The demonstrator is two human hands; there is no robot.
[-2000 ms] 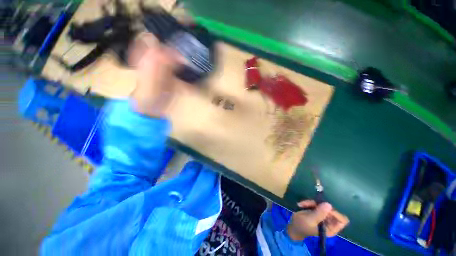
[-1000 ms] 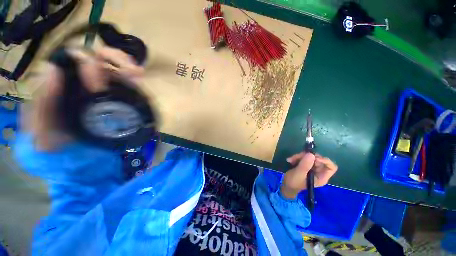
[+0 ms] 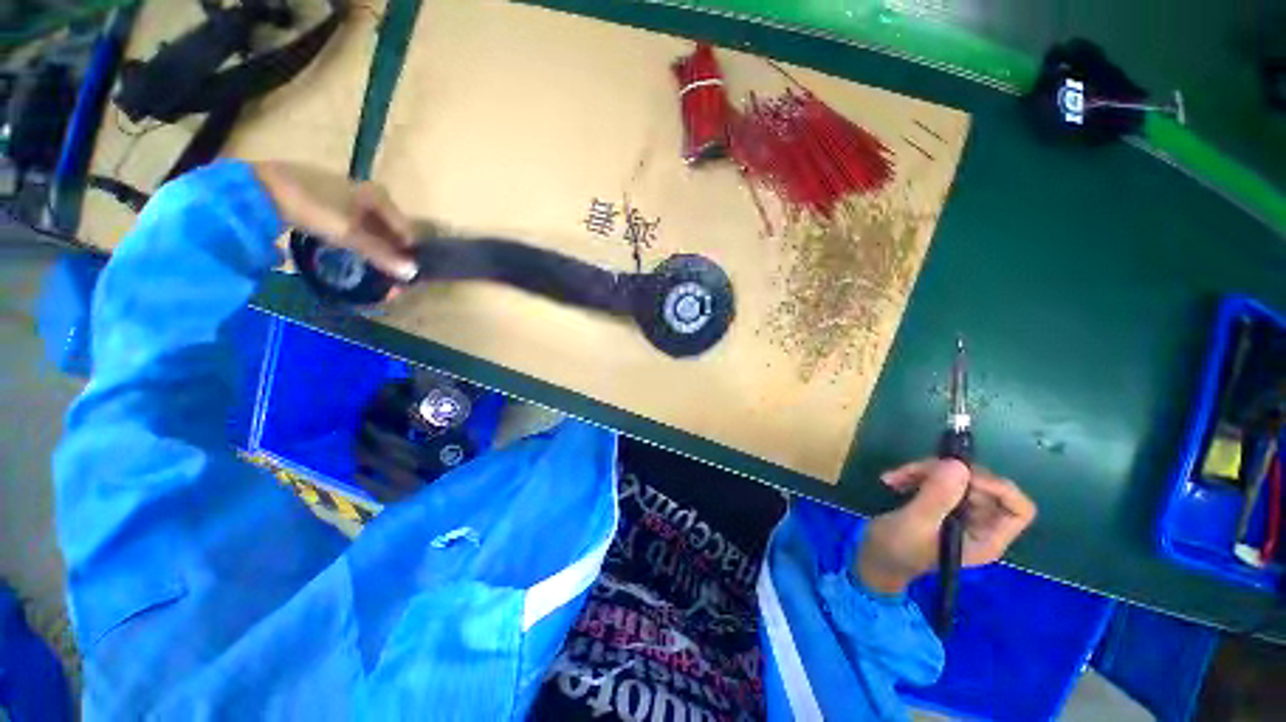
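Observation:
A black headphone headband assembly (image 3: pixel 522 268) lies across the tan cardboard sheet (image 3: pixel 494 141), with a round cup at each end. Its right ear cup (image 3: pixel 688 306) faces up and shows a pale ring; a thin dark wire stands out above it. My left hand (image 3: pixel 346 226) is on the left cup, thumb and fingers at its edge, partly covering it. My right hand (image 3: pixel 959 515) holds a soldering iron (image 3: pixel 955 449) by its black handle, tip pointing away from me over the green bench, clear of the headphones.
Loose red wires (image 3: pixel 818 153) and a tied red bundle (image 3: pixel 702 106) lie at the sheet's back. Gold-brown bits (image 3: pixel 846 289) are scattered beside them. A blue tool tray (image 3: pixel 1182 480) is at right, a round black stand (image 3: pixel 1079 102) at back right, black headphones (image 3: pixel 212 71) at left, blue bins (image 3: pixel 1008 635) below.
My left hand has brought the headphones from blurred motion at the left down onto the cardboard, laid out lengthwise. My right hand still holds the iron in much the same place.

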